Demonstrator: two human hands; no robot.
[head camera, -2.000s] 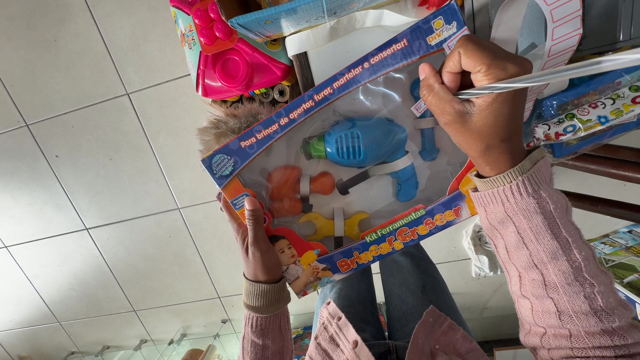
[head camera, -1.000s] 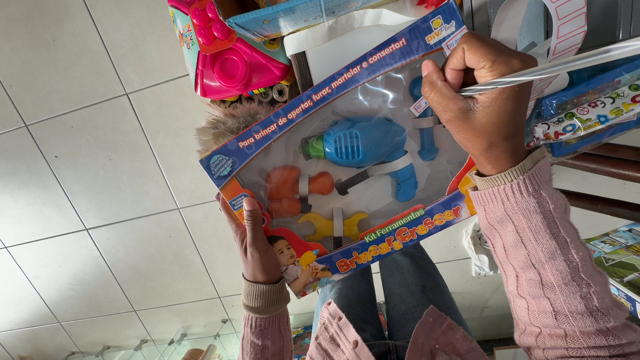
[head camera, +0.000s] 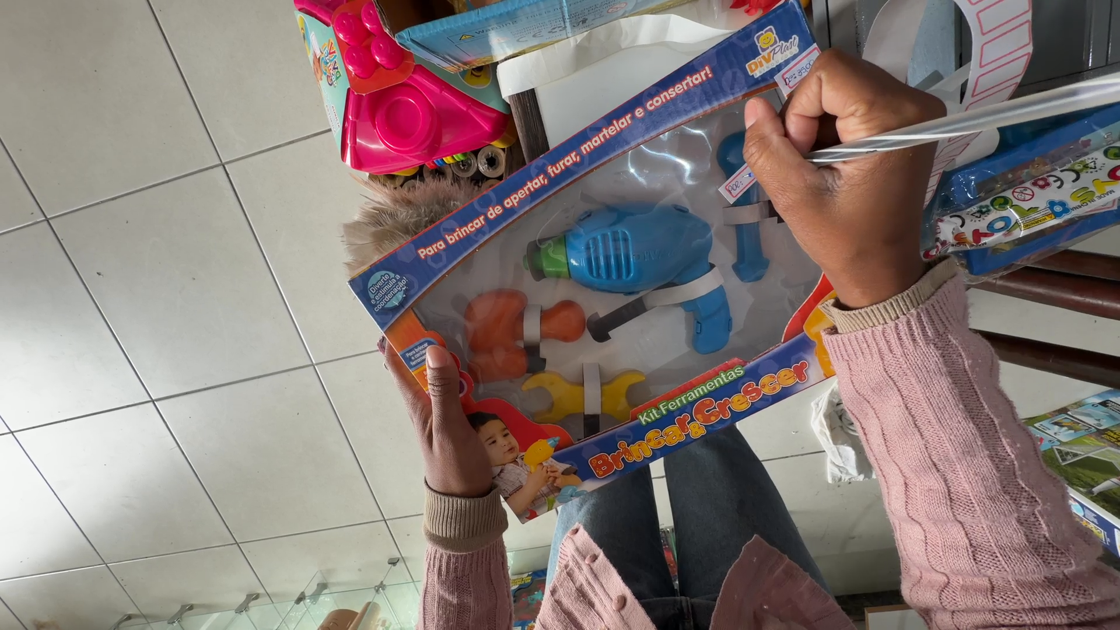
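A boxed toy tool set (head camera: 612, 166) with a clear plastic window lies tilted over my lap. Behind the window are a blue toy drill (head camera: 643, 249), a yellow wrench (head camera: 582, 394) and orange pieces. My left hand (head camera: 446, 429) grips the box's lower left corner, thumb on the front. In my right hand (head camera: 853, 166), at the box's upper right, is a clear plastic rod (head camera: 980, 122) pointing off to the right. A small price label (head camera: 739, 184) sits by my right thumb, and another price label (head camera: 798, 70) is on the box's top edge.
A pink plastic toy (head camera: 407, 122) and a blue cardboard box (head camera: 507, 35) stand beyond the toy set. At upper right hangs a strip of blank labels (head camera: 1002, 44) over packaged toys (head camera: 1032, 201). Dark wooden bars (head camera: 1059, 293) are at right; a feather duster (head camera: 402, 219) lies left of the box.
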